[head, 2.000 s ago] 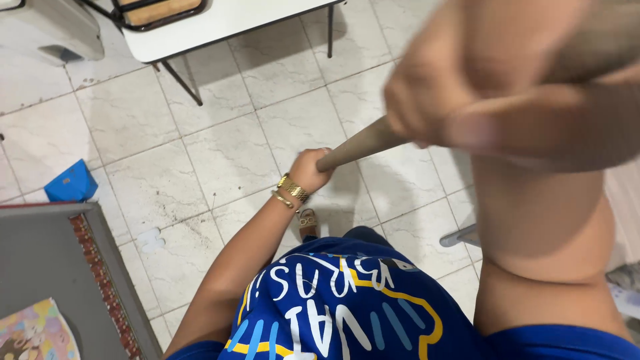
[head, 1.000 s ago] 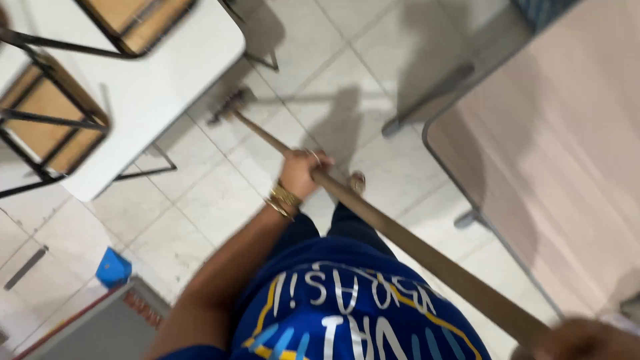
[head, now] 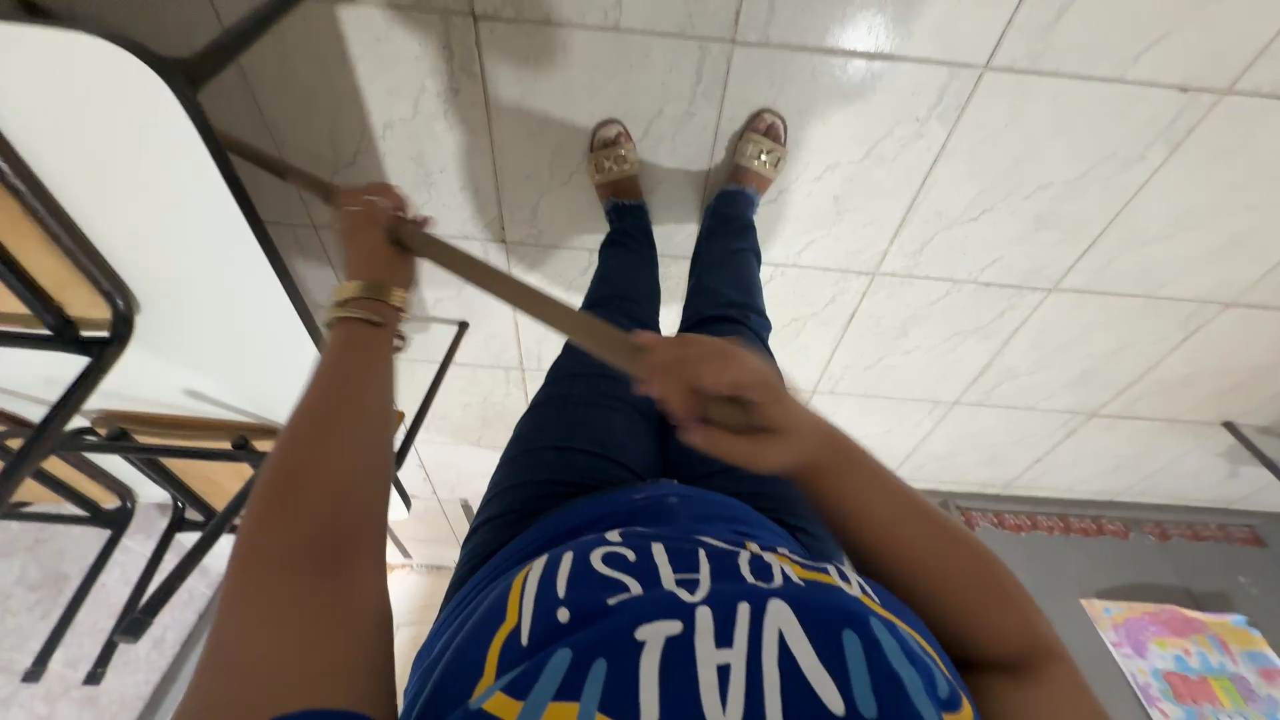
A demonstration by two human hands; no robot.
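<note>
A long brownish stick, a broom-like handle (head: pixel 530 300), runs slantwise in front of my legs. My left hand (head: pixel 375 235), with gold bracelets (head: pixel 368 295) at the wrist, grips it at the left, near the table's edge. Around its near end, in front of my thighs, my right hand (head: pixel 725 400) is closed, somewhat blurred. Beyond my left hand the stick passes down under the white table, where its far end is hidden.
At the left stands a white table (head: pixel 200 300) with a dark rim, bearing upturned chairs (head: pixel 180 465) with black metal legs. Marble-patterned floor tiles (head: pixel 960 230) surround my sandalled feet. A grey board (head: pixel 1060 590) with a colourful paper (head: pixel 1190 655) lies at lower right.
My right hand, large and near the camera two seconds ago, is now lower, in front of my thighs. The stick's far end, visible a second ago, is now hidden. The view has turned strongly.
</note>
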